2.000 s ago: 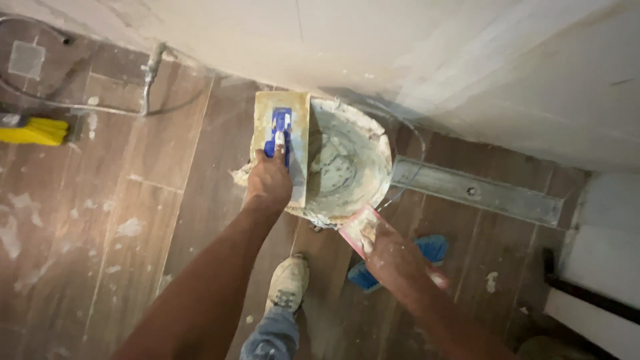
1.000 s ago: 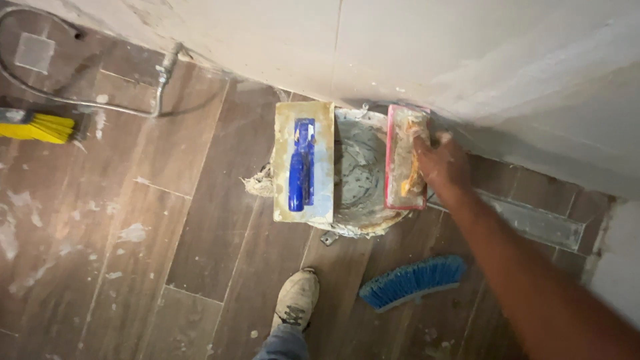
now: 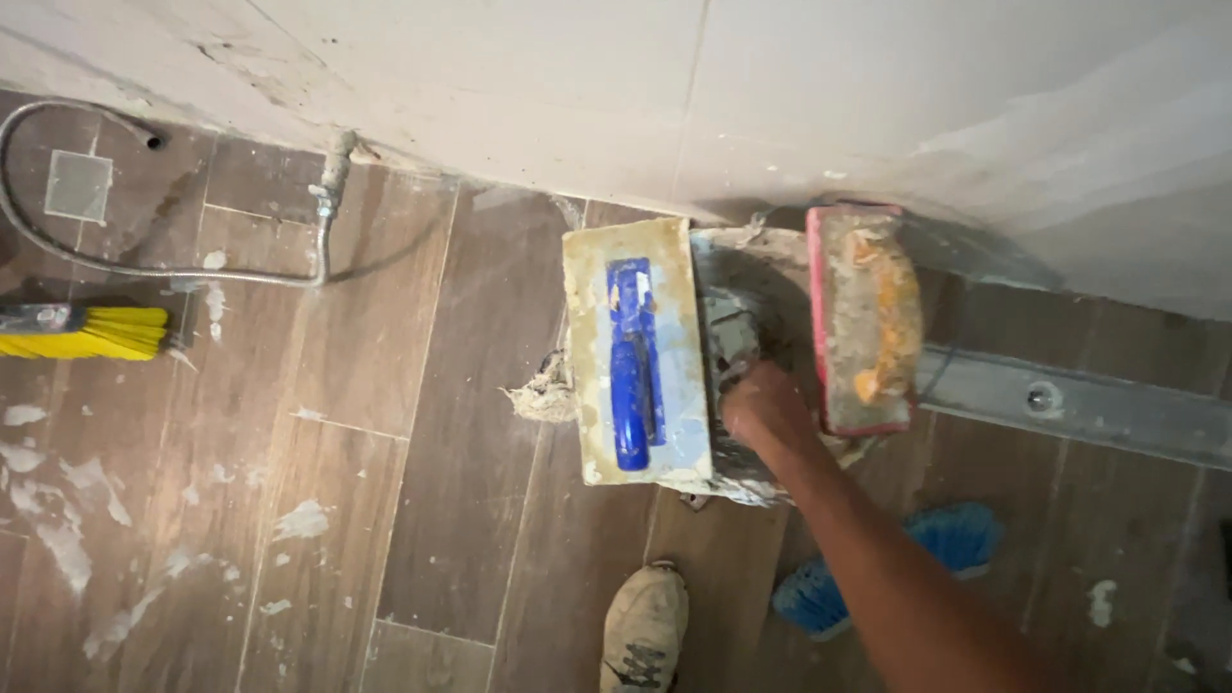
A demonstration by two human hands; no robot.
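A round bucket (image 3: 756,491) smeared with plaster stands on the floor by the wall. A plastering trowel (image 3: 674,404) with a blue handle lies across its left rim. Over the right rim rests a float (image 3: 852,318) with a red edge and a plaster-caked orange handle. My right hand (image 3: 765,404) reaches down into the bucket between the two tools; its fingers are hidden, and a greyish thing is beside them, too unclear to name. My left hand is out of view.
A blue broom head (image 3: 953,534) lies under my right forearm, and a yellow brush (image 3: 120,332) is at the far left. A braided hose (image 3: 221,276) runs from the wall pipe. A metal level (image 3: 1107,397) lies right of the bucket, and a shoe (image 3: 647,626) stands below it.
My left hand has let go of the blue-handled trowel and left view. My right hand has released the float on the rim and moved left into the bucket.
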